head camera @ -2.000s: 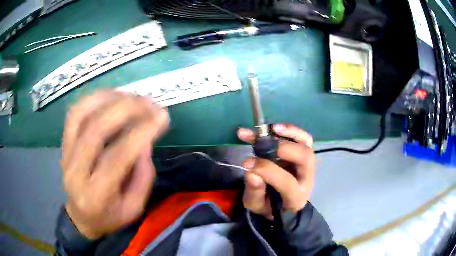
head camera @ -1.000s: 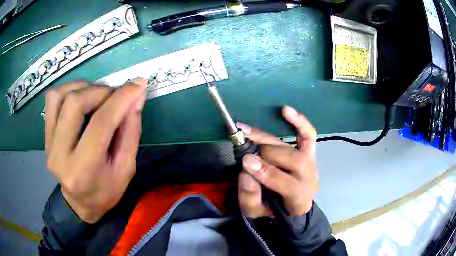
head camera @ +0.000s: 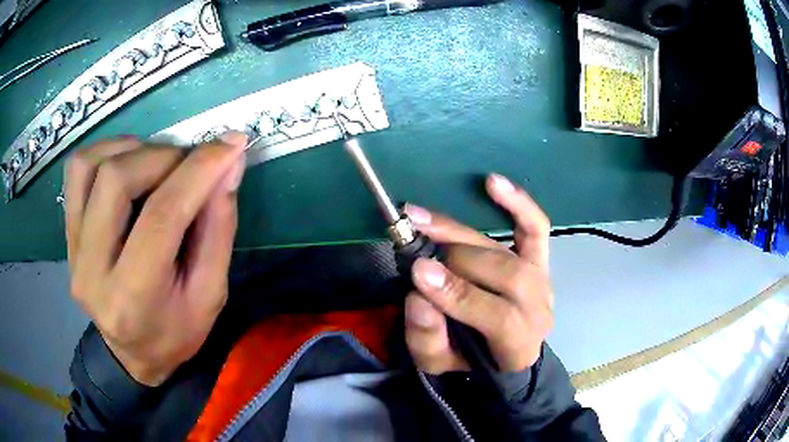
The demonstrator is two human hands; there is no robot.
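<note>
My right hand (head camera: 480, 280) holds the soldering iron (head camera: 374, 181) by its black handle near the brass-coloured collar. The iron's tip is at the right part of a pale strip (head camera: 303, 95), close to its joints. My left hand (head camera: 160, 250) is over the strip's left end and hides it. Its thumb and forefinger are pinched together, with a short thin strand of solder wire (head camera: 254, 140) showing at the fingertips over the strip. Whether the iron's tip touches a joint is too small to tell.
A second pale strip (head camera: 104, 82) lies at upper left beside slim tweezers (head camera: 43, 60). A black pen-like tool (head camera: 298, 26) lies at the top. A yellow sponge (head camera: 614, 93) sits in a tray at right. The black soldering station (head camera: 735, 151) and cord (head camera: 606, 237) are at far right.
My left hand has come down to the strip with its fingers pinched. The iron has tilted left, its tip now over the strip. In the last second, the view and tip have shifted only slightly.
</note>
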